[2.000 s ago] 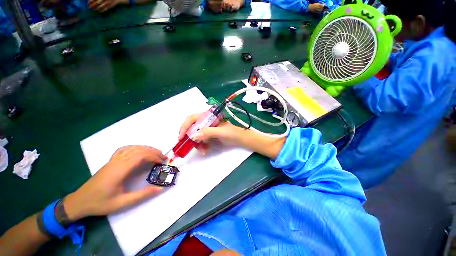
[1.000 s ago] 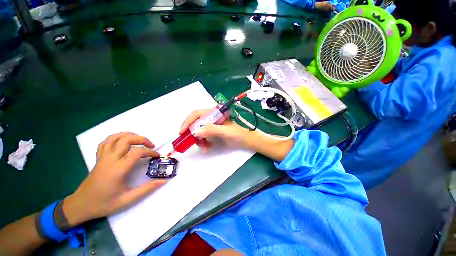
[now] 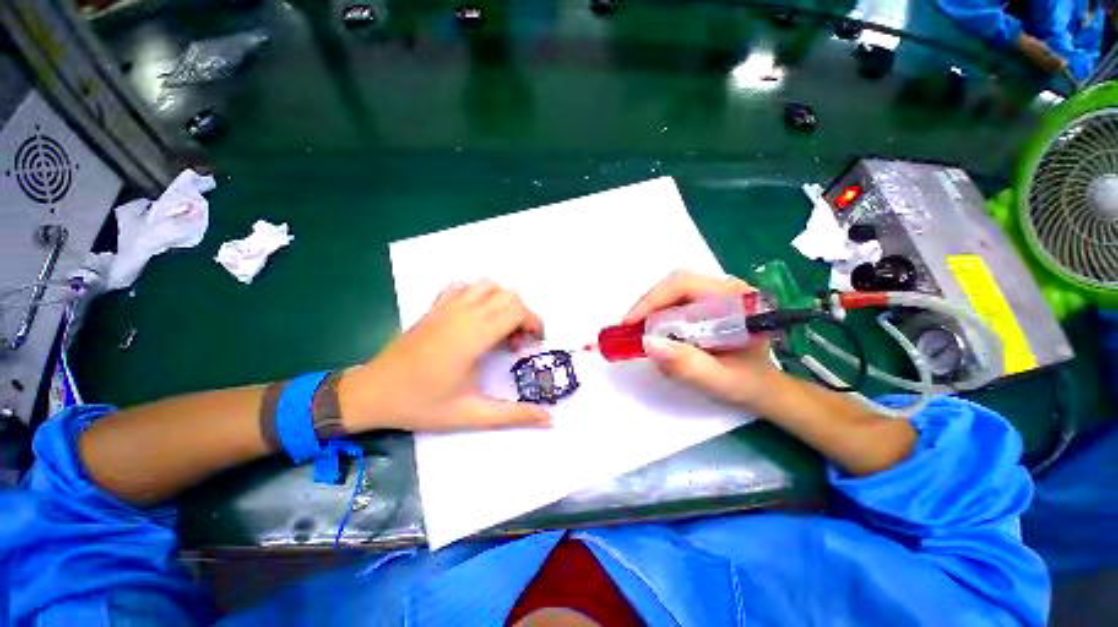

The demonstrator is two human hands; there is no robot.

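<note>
A black watch housing with silvery inside parts [image 3: 544, 376] lies on the white paper sheet [image 3: 490, 490]. My left hand [image 3: 448, 361] rests on the paper with fingers and thumb spread around the housing's left side. I cannot tell whether a fingertip touches it. My right hand [image 3: 711, 341] holds the dispensing syringe [image 3: 623, 342] like a pen, nearly level. Its red front end points left at the housing, with its thin tip just off the housing's right edge. The green cap [image 3: 780, 284] and pale hose [image 3: 938, 304] are at the rear.
A grey controller box [image 3: 981, 245] with a lit red switch and a green fan [image 3: 1030, 196] stand at right. Crumpled tissues [image 3: 254, 250] and a pale cabinet [image 3: 49, 196] are at left. Dark units [image 3: 799, 116] and a plastic bag [image 3: 215, 58] lie farther back. A person's hand shows upper right.
The view has turned left, bringing in the cabinet. The syringe tip has moved from the housing's upper edge to just off its right side, and the syringe lies more level.
</note>
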